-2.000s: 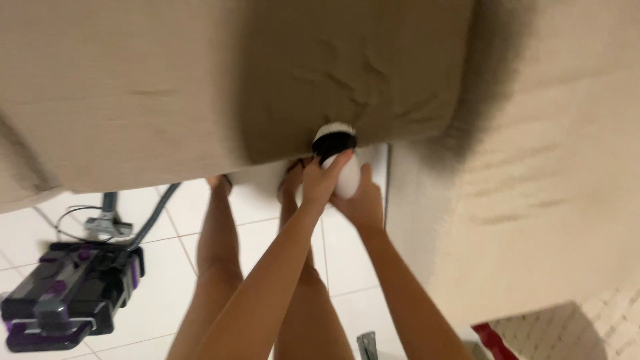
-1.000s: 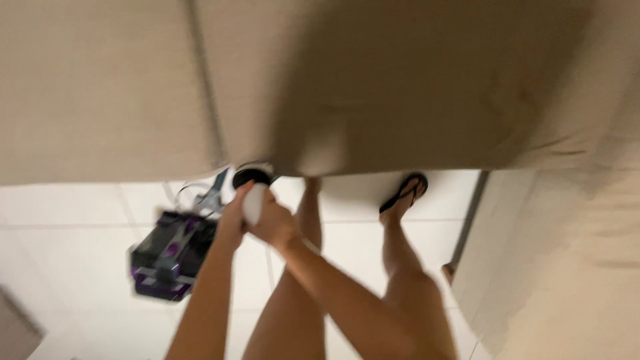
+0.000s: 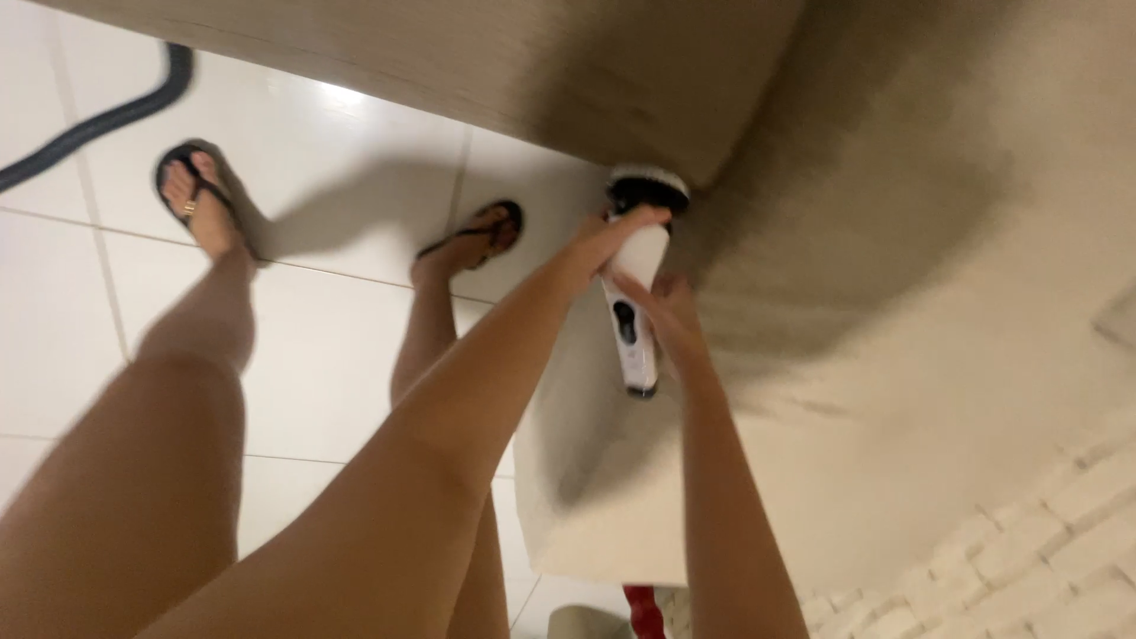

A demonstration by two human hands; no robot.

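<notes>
A white handheld electric scrubber brush (image 3: 641, 257) with a black collar, pale bristles and a black button is held between both hands. Near its head, my left hand (image 3: 621, 235) grips the upper body. My right hand (image 3: 666, 311) wraps the side of the handle below. The bristles are against or very close to the beige fabric sofa (image 3: 674, 106), by the inner corner where the seat front meets the arm (image 3: 843, 355); exact contact is not clear. The far fingers of the right hand are partly hidden behind the handle.
A dark corrugated hose (image 3: 115, 120) lies on the white tiled floor (image 3: 337, 355) at upper left. My feet in black flip-flops (image 3: 200, 191) stand beside the sofa. A red object (image 3: 645, 612) shows at the bottom edge, and a pale brick-like surface (image 3: 1021, 550) at lower right.
The brush, in both hands, has gone from the seat's front edge to the corner by the arm. The view has shifted strongly; the black and purple machine seen earlier is out of frame.
</notes>
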